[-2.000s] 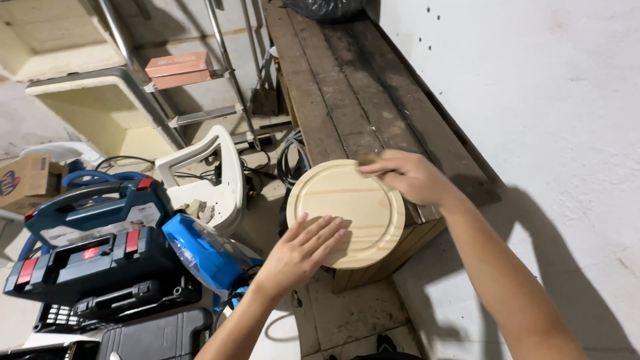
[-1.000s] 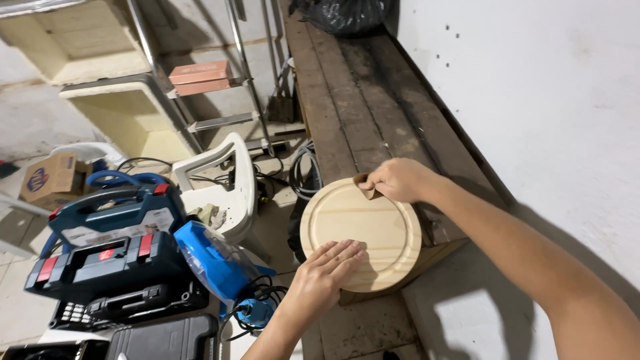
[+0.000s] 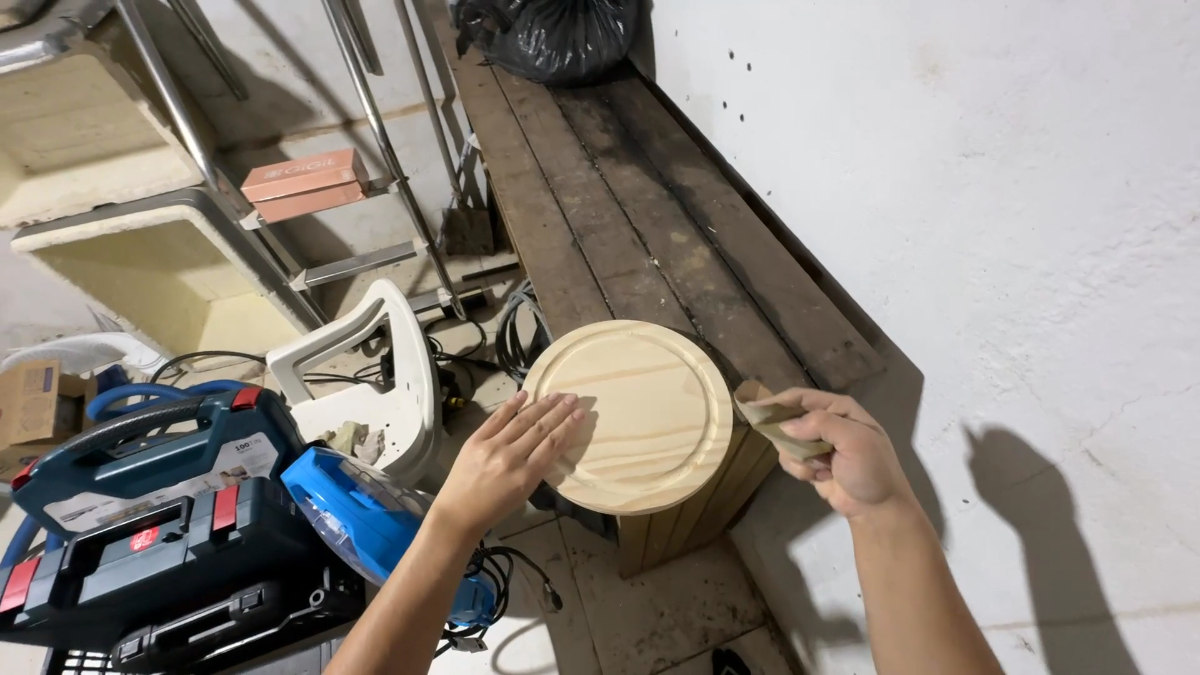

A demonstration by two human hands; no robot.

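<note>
A round pale wooden board (image 3: 647, 412) with a groove near its rim lies at the end of a dark plank bench (image 3: 647, 234). My left hand (image 3: 525, 450) rests on the board's left side, palm down with its fingers slightly apart, gripping nothing. Just off the board's right edge, my right hand (image 3: 839, 450) holds a folded piece of sandpaper (image 3: 783, 422) between thumb and fingers. The sandpaper's lower part is partly hidden by the fingers.
Dark toolboxes (image 3: 187, 553) and a blue power tool (image 3: 361, 516) with a coiled cord stand at lower left. Behind them are a white plastic chair (image 3: 412, 403), a metal ladder (image 3: 361, 262) and a salmon box (image 3: 305, 183). A black bag (image 3: 562, 37) sits on the bench's far end; a white wall (image 3: 984, 234) borders the right.
My right hand has moved from the board's upper edge to beside its right edge, still holding the sandpaper. My left hand has shifted from the board's lower part to its left side.
</note>
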